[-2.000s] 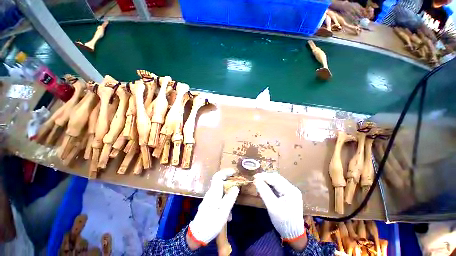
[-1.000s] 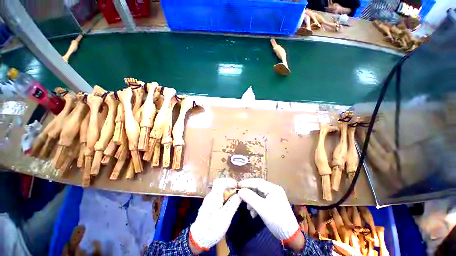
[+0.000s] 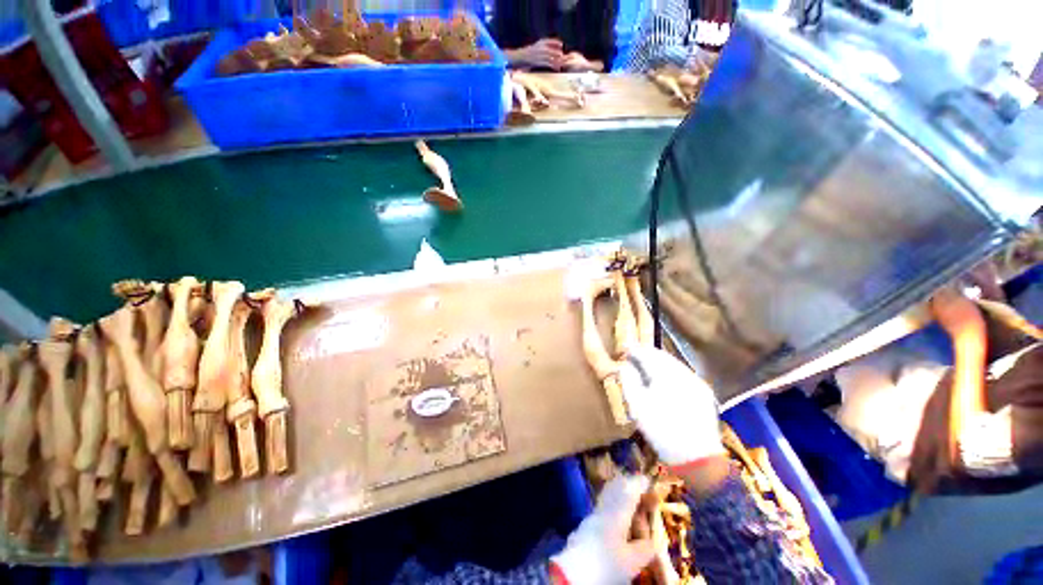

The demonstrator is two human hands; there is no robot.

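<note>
My left hand [image 3: 608, 533], in a white knit glove, is low at the crate's near left side, with its fingers against a pale wooden leg blank [image 3: 660, 533] that it appears to grip. My right hand [image 3: 673, 409], also gloved, is over the near ends of the small group of wooden blanks [image 3: 597, 341] on the right of the bench. It covers part of them; its fingertips' hold cannot be made out. A small whitish oval piece [image 3: 434, 402] lies on the smeared square work board [image 3: 467, 447].
Many blanks [image 3: 146, 389] lie at bench left. A blue crate of blanks [image 3: 789, 486] is below right. A clear-sided box [image 3: 835, 217] and black cable [image 3: 654, 246] stand right. Beyond the green belt [image 3: 286, 217], carrying one blank, are a blue crate [image 3: 343, 109] and a person's hands [image 3: 547, 53].
The view has turned right. Both hands have left the spot before the work board and parted: my right hand to the right-hand blanks, my left hand to the crate.
</note>
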